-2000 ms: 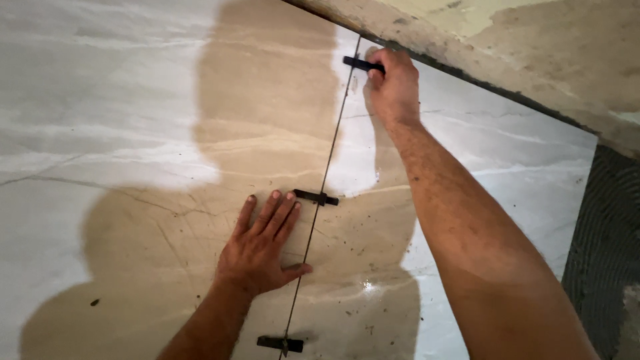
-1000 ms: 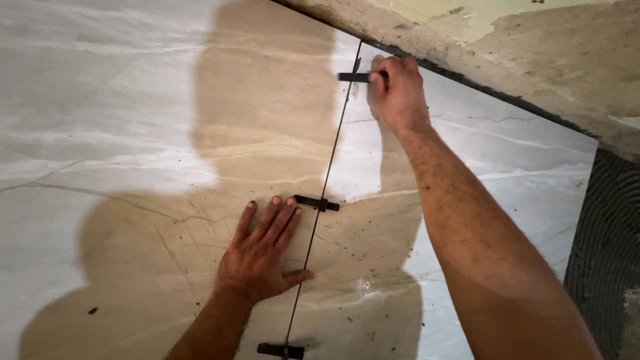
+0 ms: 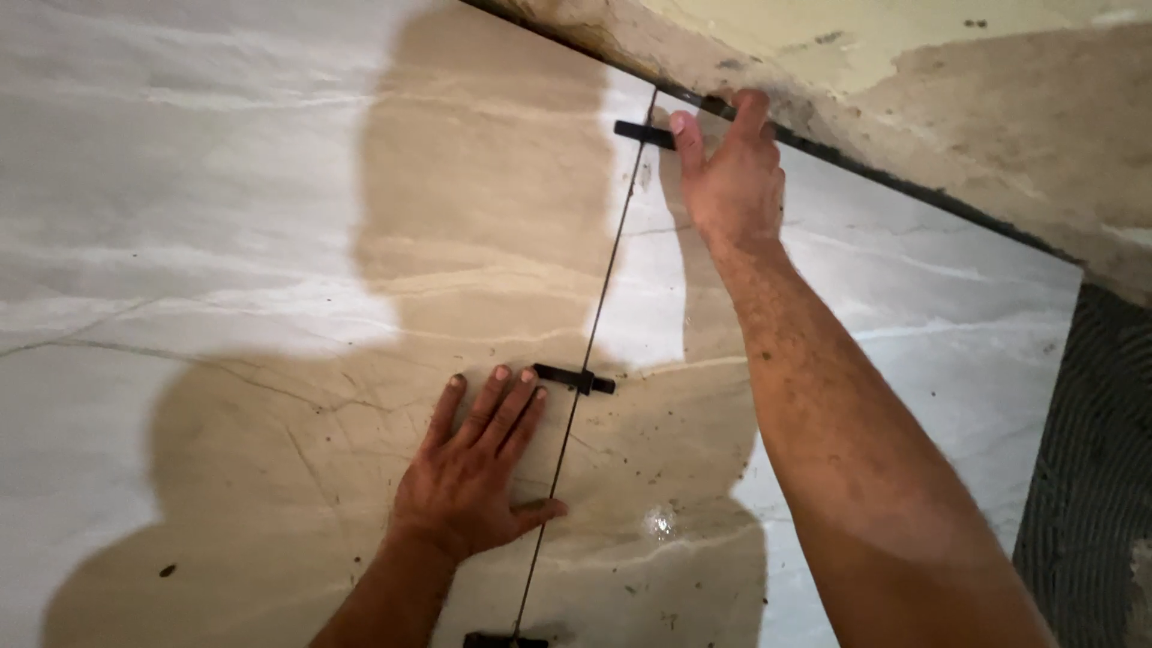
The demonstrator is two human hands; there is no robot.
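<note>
Two large marble-look tiles, a left tile (image 3: 225, 207) and a right tile (image 3: 909, 297), meet at a narrow joint. My left hand (image 3: 477, 468) lies flat with fingers spread on the left tile, its thumb across the joint. Its fingertips are beside a black plastic tile-leveling wedge (image 3: 562, 375) that crosses the joint. Near the joint's top end, my right hand (image 3: 738, 171) has its thumb at the right end of another black wedge (image 3: 633, 132); its other fingers reach the tile's upper edge. Whether it grips the wedge is unclear. A third black wedge (image 3: 490, 641) crosses the joint at the bottom.
A rough, stained wall base (image 3: 972, 171) runs along the upper right, with a dark gap beside the tiles. Combed dark adhesive (image 3: 1080, 450) lies beyond the right tile's edge. Small specks of debris and shadows are on the tiles.
My right hand's fingers have spread from a closed pinch at the top wedge toward the tile's upper edge. That wedge now lies across the joint. My left hand has stayed flat in place.
</note>
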